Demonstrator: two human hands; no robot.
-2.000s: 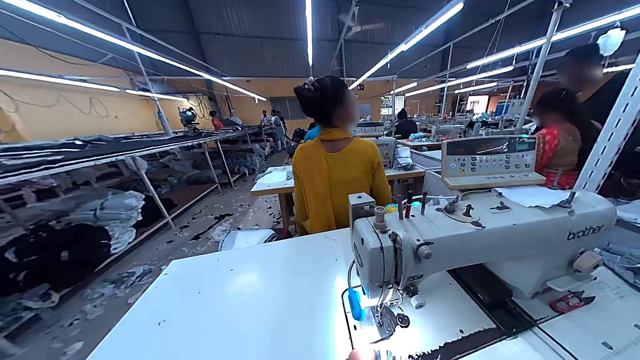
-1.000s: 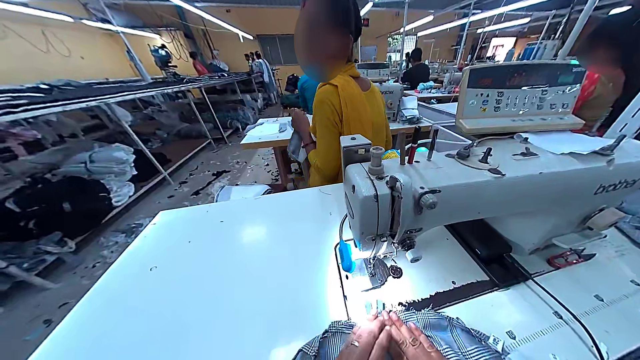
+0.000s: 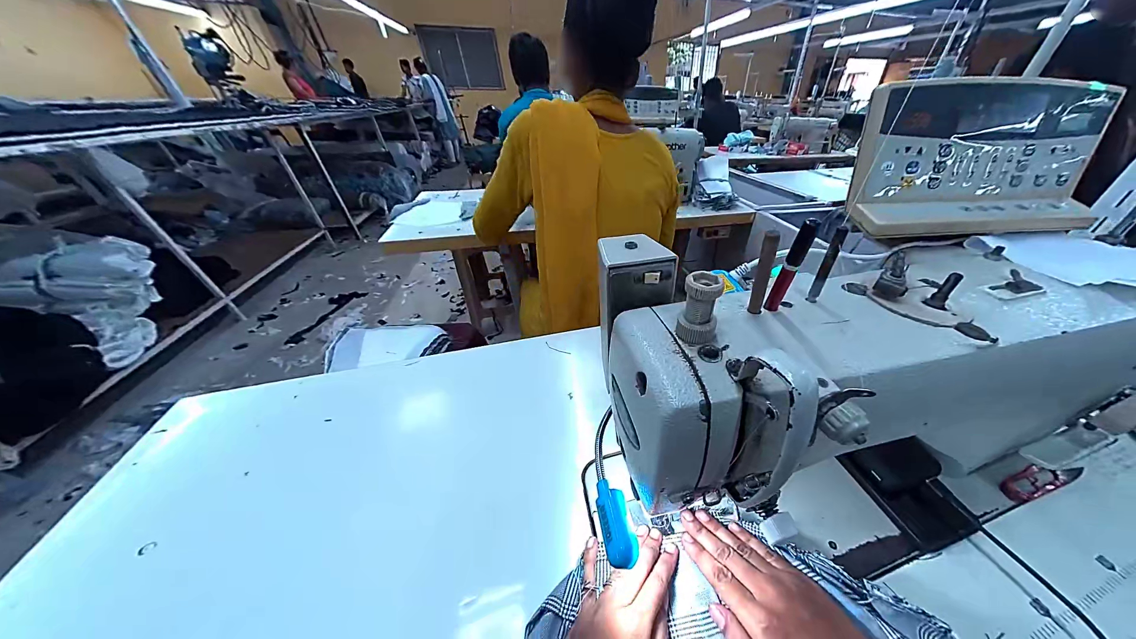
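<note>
A checked grey and white fabric lies on the white sewing table, under the head of a Brother industrial sewing machine. My left hand presses on the fabric, fingers pointing at the needle area, just below the blue lamp. Beside it, my right hand lies flat on the same fabric, fingertips close to the presser foot. The needle itself is hidden behind the machine head and fingers.
A control panel stands on the machine, near upright pins and a red marker. Ahead, a person in yellow sits at another table. Racks with fabric bundles line the left side; scraps litter the floor.
Both hands and the checked fabric have moved forward to the needle area. The person in yellow, seen turned sideways before, now faces away. The view has moved closer to the machine.
</note>
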